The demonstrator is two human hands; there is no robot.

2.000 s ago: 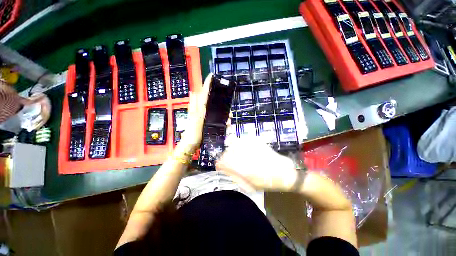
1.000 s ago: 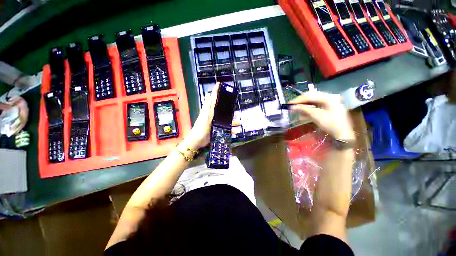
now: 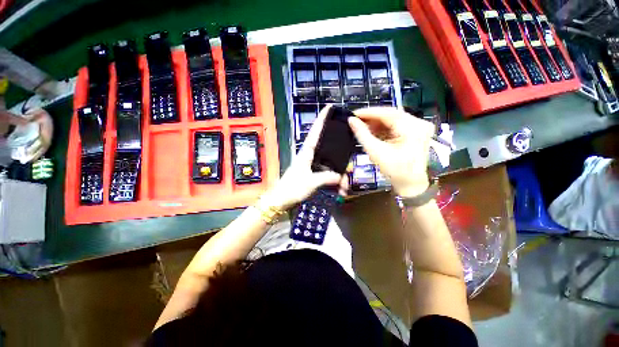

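An open black flip phone (image 3: 314,218) is in my left hand (image 3: 296,181), in front of the lens tray. Its dark screen half points up and its keypad with pale keys points down towards me. My left thumb lies across the phone near the hinge. My right hand (image 3: 396,146) has its fingertips at the upper right edge of the screen half. A thin tool seems to stick out to the right of my right hand; I cannot tell how it is held. The lens blister tray (image 3: 292,90) lies behind both hands and is partly hidden by them.
A flat red phone tray (image 3: 166,152) at the left holds several open phones and two closed ones. Stacked red trays (image 3: 468,101) with open phones stand at the upper right. A metal fixture (image 3: 495,150) sits at the bench edge. A carton (image 3: 485,203) with plastic film is below the bench.
My right hand has moved left from beside the lens tray to the phone's upper edge. The phone now tilts more and my left thumb lies across it. The camera view has shifted slightly.
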